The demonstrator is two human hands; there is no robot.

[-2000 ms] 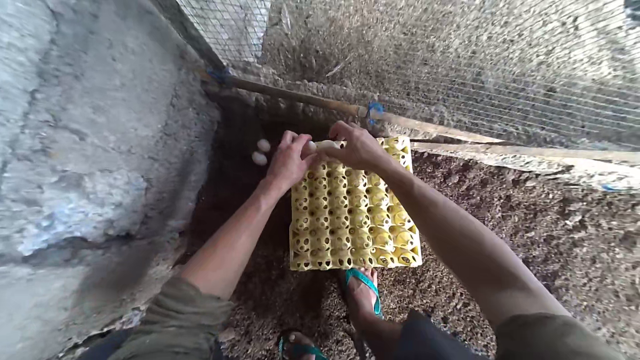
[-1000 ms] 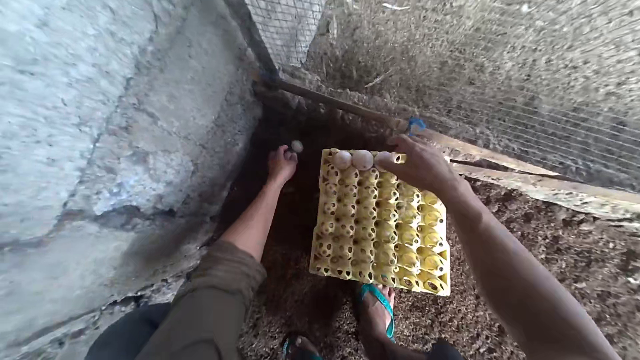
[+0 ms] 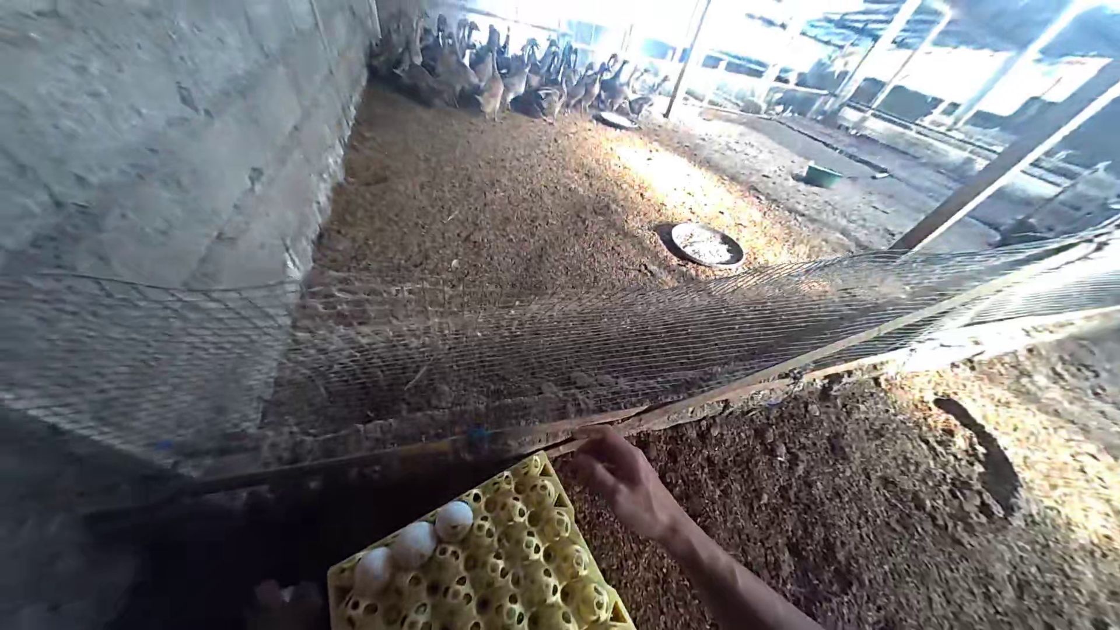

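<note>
A yellow egg tray (image 3: 516, 560) lies at the bottom of the view, cut off by the frame edge. Three pale eggs (image 3: 414, 544) sit in a row at its upper left side. My right hand (image 3: 617, 477) is just beyond the tray's upper right corner, by the wooden rail, its fingers partly bent; no egg shows in it. In dark shadow left of the tray is my left hand (image 3: 287, 604), blurred, with a small pale spot at its fingers that may be an egg.
Wire mesh netting (image 3: 525, 350) on a wooden rail (image 3: 700, 398) crosses in front. A concrete wall (image 3: 157, 131) stands at left. Beyond the mesh are a round feed pan (image 3: 707, 245), a green tub (image 3: 822, 176) and a flock of ducks (image 3: 499, 79).
The view has tilted up strongly, showing the pen and ducks. My right hand has left the eggs on the tray and is now past its corner.
</note>
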